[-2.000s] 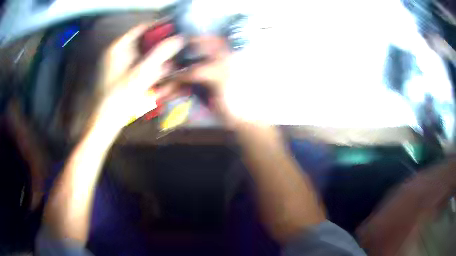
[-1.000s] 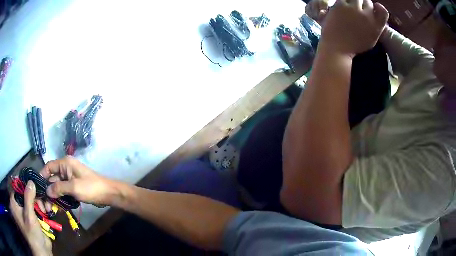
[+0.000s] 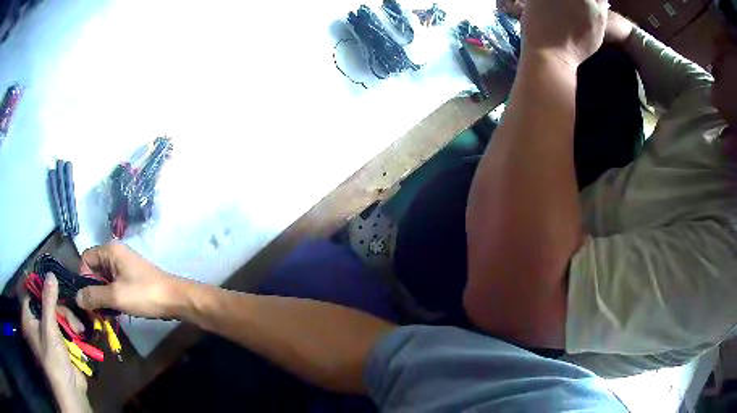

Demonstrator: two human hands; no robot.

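Note:
A coiled black cable hank [image 3: 58, 274] with thin red wire is held between my two hands at the lower left. My left hand [image 3: 53, 339] is around its left and lower side, near the picture's edge. My right hand [image 3: 121, 282] pinches its right side with thumb and fingers. Yellow plugs [image 3: 107, 336] and a red plug [image 3: 90, 350] hang below the hank, beside my left hand. The fingers hide part of the hank.
Grey-black sticks [image 3: 63, 198] and a bagged cable set [image 3: 139, 190] lie on the white table [image 3: 234, 137]. Another red bagged piece [image 3: 10, 109] is at the left edge. Black cables [image 3: 380, 42] lie farther off. A seated person's arm [image 3: 521, 193] is at the right.
Since one second ago the view has shifted slightly and both hands still hold the hank. The blurred frame two seconds ago showed the hands nearer the picture's upper middle.

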